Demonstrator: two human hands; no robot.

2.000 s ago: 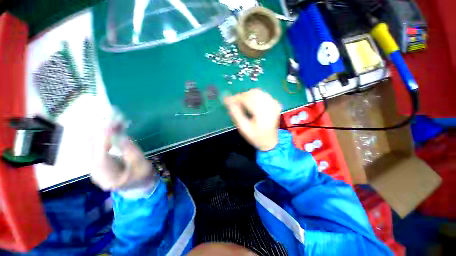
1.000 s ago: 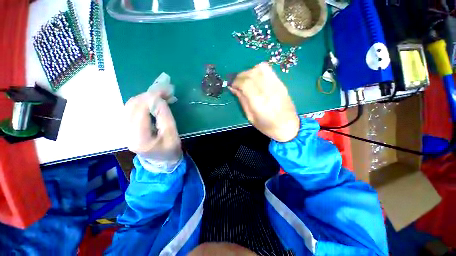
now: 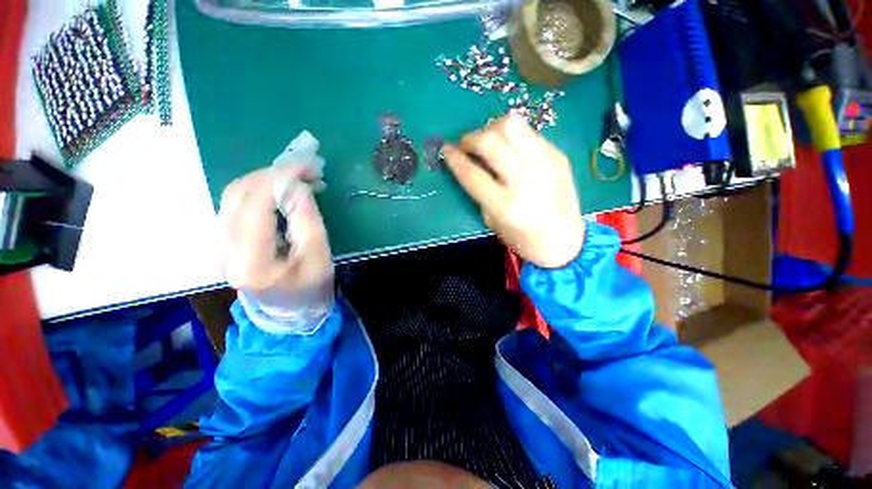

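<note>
My right hand (image 3: 521,186) is over the green mat, its fingertips at a few small dark parts (image 3: 434,153); whether it pinches one I cannot tell. A pile of small round dark parts (image 3: 395,160) lies left of those fingertips. A thin silver solder strand (image 3: 392,196) lies below the pile. My left hand (image 3: 279,229), in a thin whitish glove, is raised near the mat's left part, thumb and forefinger together around a pale translucent piece (image 3: 300,153); whether this is a housing or loose glove tip is unclear.
Small silver-and-red parts (image 3: 492,76) lie scattered beside the tan round pot (image 3: 562,40). The blue soldering station (image 3: 674,91), sponge holder (image 3: 767,134) and soldering iron (image 3: 828,143) stand right. The reel stand (image 3: 43,215) and striped component strips (image 3: 86,81) are left. An open cardboard box (image 3: 727,277) is lower right.
Since two seconds ago, my left hand has come up and inward over the mat. My right fingertips have stayed near the dark parts. The camera view has shifted.
</note>
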